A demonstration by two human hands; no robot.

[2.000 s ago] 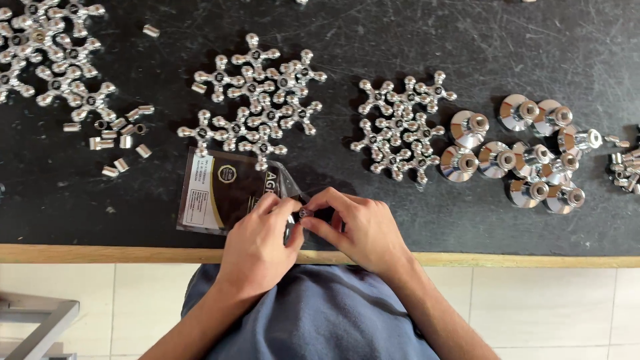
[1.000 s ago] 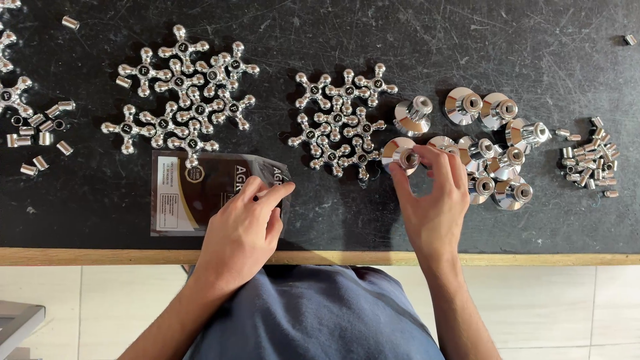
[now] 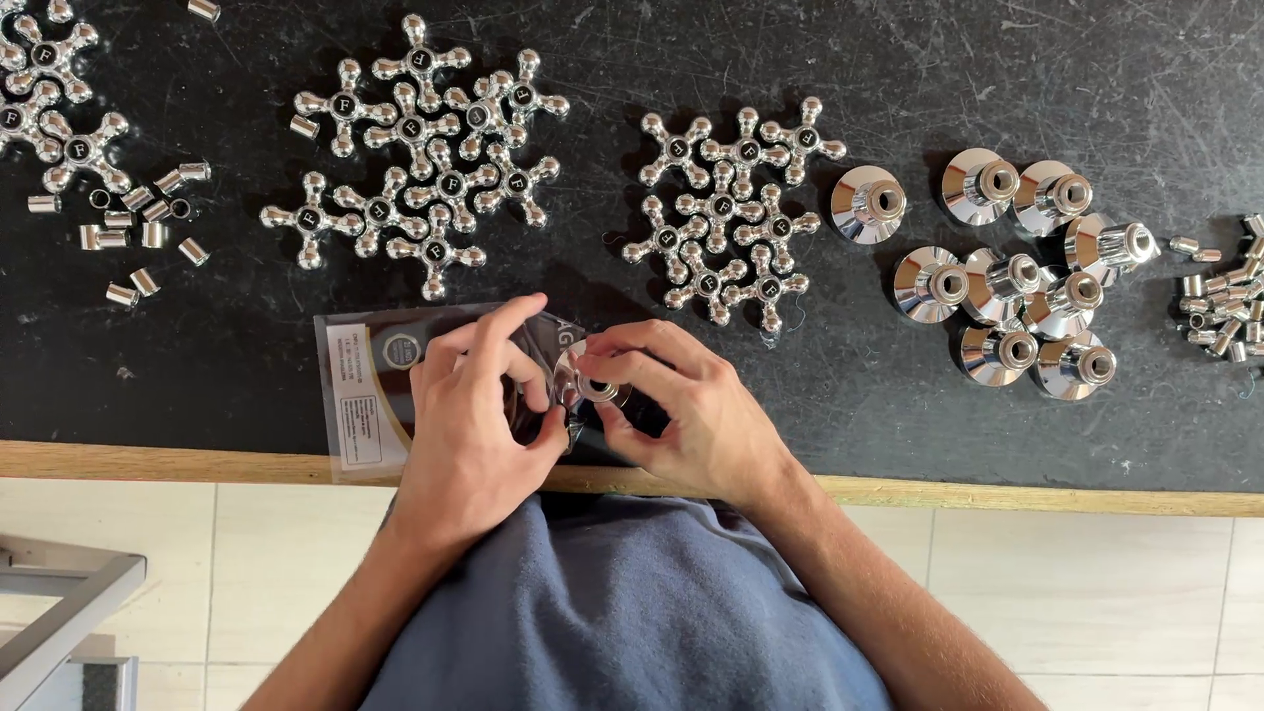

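Observation:
My right hand [image 3: 691, 405] grips a chrome bell-shaped escutcheon [image 3: 571, 370] between thumb and fingers, at the opening side of a printed plastic packaging bag [image 3: 341, 395]. Over that bag lies my left hand [image 3: 484, 425], its thumb and a finger at the bag's right edge beside the escutcheon; how firmly it pinches the film is partly hidden. Chrome cross-shaped tap handles [image 3: 451, 185] lie in a cluster beyond the bag, with a second cluster of handles [image 3: 722, 206] to its right. Several more chrome escutcheons [image 3: 930, 284] stand to the right of these.
Small chrome sleeves [image 3: 153, 234] lie loose at the left, near more cross handles [image 3: 81, 149]. A pile of small metal fittings [image 3: 1224, 306] is at the far right. The black worktop has a wooden front edge [image 3: 987, 496]. A grey metal frame [image 3: 74, 612] stands below left.
My right hand has moved left from the escutcheon group to the bag, bringing one escutcheon with it. My left hand's fingers have spread over the bag.

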